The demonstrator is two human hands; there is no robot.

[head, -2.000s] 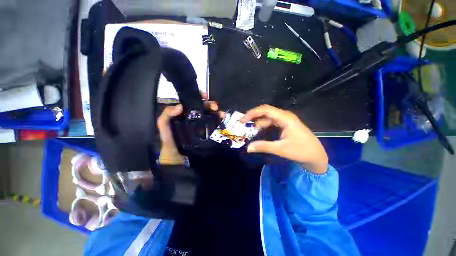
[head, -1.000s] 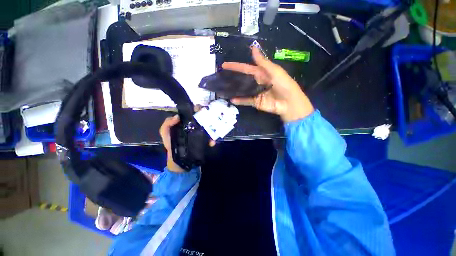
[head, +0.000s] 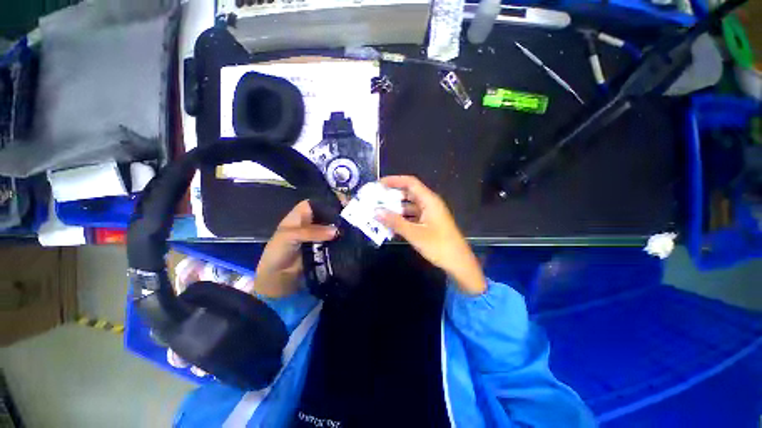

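Observation:
Black over-ear headphones (head: 221,152) hang over the bench edge at the left, the far cup low over my lap. My left hand (head: 288,251) holds the near ear cup housing (head: 322,263). My right hand (head: 426,221) grips a white circuit board (head: 372,209) by its right side, beside that cup; whether they touch is hard to tell. A black speaker plate (head: 344,159) with a round grey centre lies on the white papers. A black ear pad (head: 268,107) lies on the papers to its left.
On the black mat (head: 443,159) lie a bright green tool (head: 515,100), a small metal clip (head: 456,89) and thin tweezers (head: 549,72). An electric screwdriver (head: 585,113) slants over the right side. Blue bins (head: 698,184) stand right; pink-white headphones (head: 190,272) lie in a blue tray.
My right hand has put the speaker plate down on the papers, moved back toward my lap and taken hold of the circuit board.

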